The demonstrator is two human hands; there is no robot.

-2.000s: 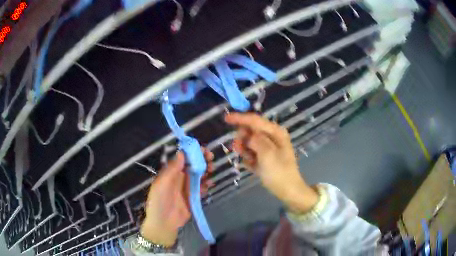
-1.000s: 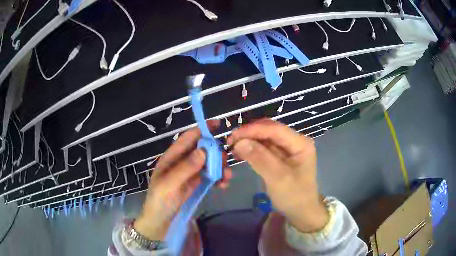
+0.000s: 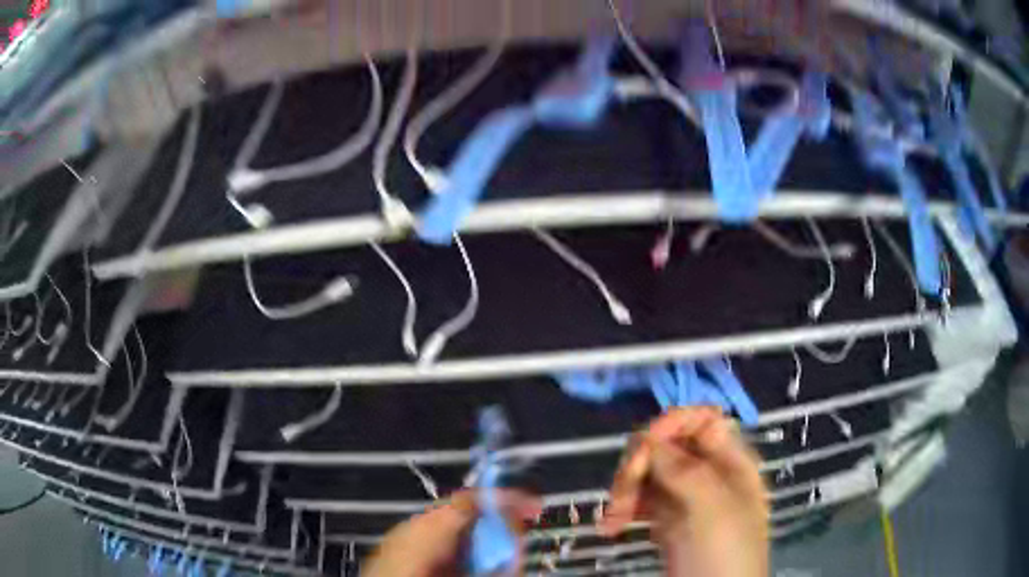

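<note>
My left hand (image 3: pixel 423 543), at the bottom edge and blurred, holds a blue wristband unit (image 3: pixel 490 507) upright; its lower part is cut off by the frame. My right hand (image 3: pixel 702 496) is just to the right, fingers bent together; whether it pinches something small cannot be told. Behind the right hand, a loose bunch of blue watches (image 3: pixel 615 383) lies on a lower shelf, straps over its edge. Charging cables with white plugs (image 3: pixel 617 308) hang on the shelf above.
The rack shelf (image 3: pixel 542 212) has a white front edge, with more tiers below. Blue watches (image 3: pixel 480 169) lie on the upper tier, straps hanging over. White trays (image 3: pixel 973 338) are at the right rack end. A yellow floor line (image 3: pixel 889 543) shows lower right.
The view has tilted up, showing the upper tier, and both hands now sit lower in the picture. The left hand still holds the wristband unit. The right hand's fingers are drawn together.
</note>
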